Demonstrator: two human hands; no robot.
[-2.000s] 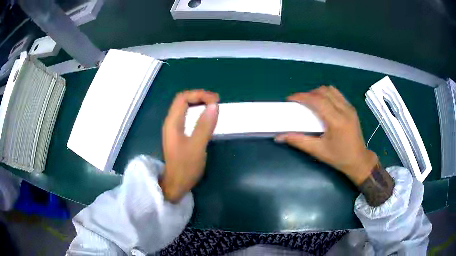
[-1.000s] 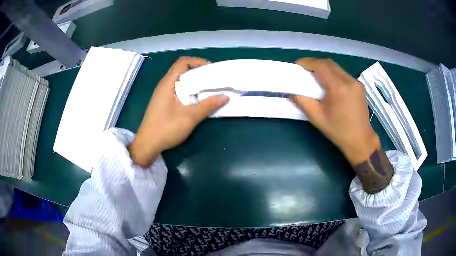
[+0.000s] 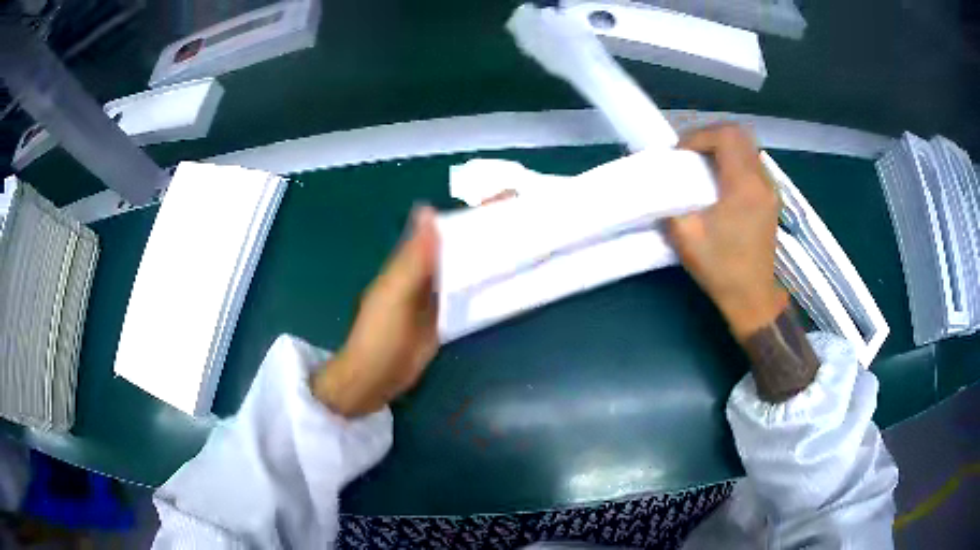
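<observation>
A white card insert (image 3: 570,231) is held between both hands above the green bench, tilted up to the right, with a long fold line along it. My left hand (image 3: 392,312) grips its left end; fingers are blurred. My right hand (image 3: 731,220) grips its right end. A loose white waste strip (image 3: 607,81) sticks up and back from the right end. Another white waste piece (image 3: 489,177) sticks out behind the insert's left part. Whether these pieces are still attached cannot be told. White frames with a shaped opening (image 3: 822,258) lie just right of my right hand.
A flat white pile of blanks (image 3: 193,279) lies on the left, with a tall cream-grey stack (image 3: 43,312) beyond it. More white inserts (image 3: 935,236) stand at the far right. A pale metal strip (image 3: 376,140) crosses behind. Slim white boxes (image 3: 677,43) lie beyond it.
The insert has gone from level to tilted, right end higher. White waste pieces now stick out behind it. The view has shifted, and more boxes show beyond the strip.
</observation>
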